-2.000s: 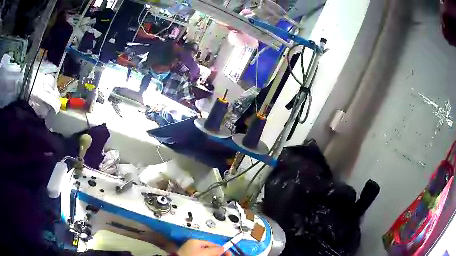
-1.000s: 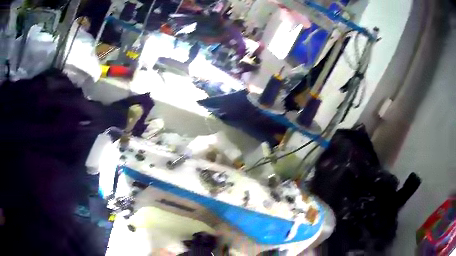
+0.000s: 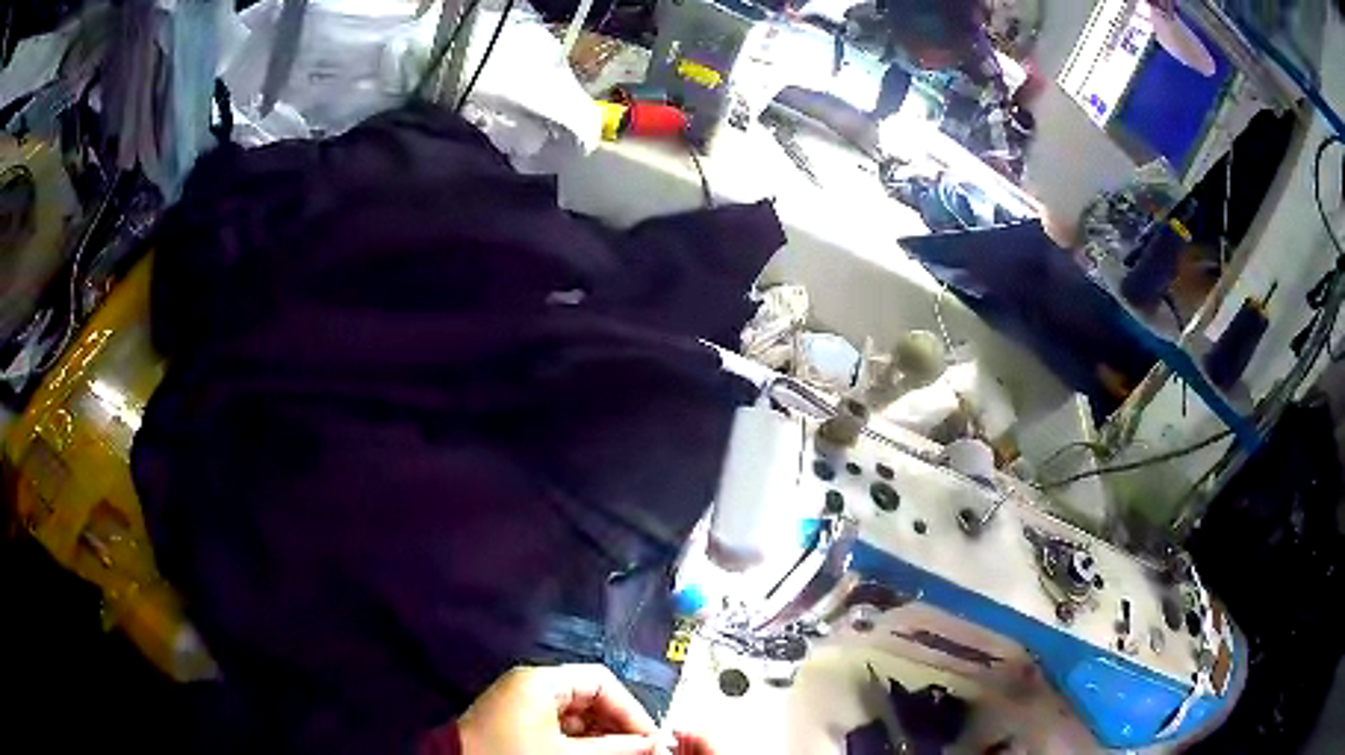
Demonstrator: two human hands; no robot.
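Note:
A dark navy-purple garment [image 3: 443,339] is heaped left of the machine, with a shinier blue-grey edge [image 3: 612,649] near the needle area. The white sewing machine head with a blue stripe [image 3: 944,516] is at the lower right. My left hand [image 3: 553,715] is at the bottom edge beside the garment's lower edge, thumb and fingers close together. Fingertips of my right hand [image 3: 687,743] show beside it; the rest is cut off. A tiny pale thing shows between the hands, too small to identify.
Dark scraps [image 3: 907,718] lie on the table right of the needle. A yellow glossy bundle [image 3: 89,443] is under the garment at left. A red spool [image 3: 657,121] stands behind. Dark thread cones [image 3: 1236,342] are at right. A person [image 3: 937,37] sits in the background.
The view has turned left, showing more garment and the yellow bundle. A hand earlier seen by the machine's right end with a thin white item is gone from there; both hands now show at bottom centre.

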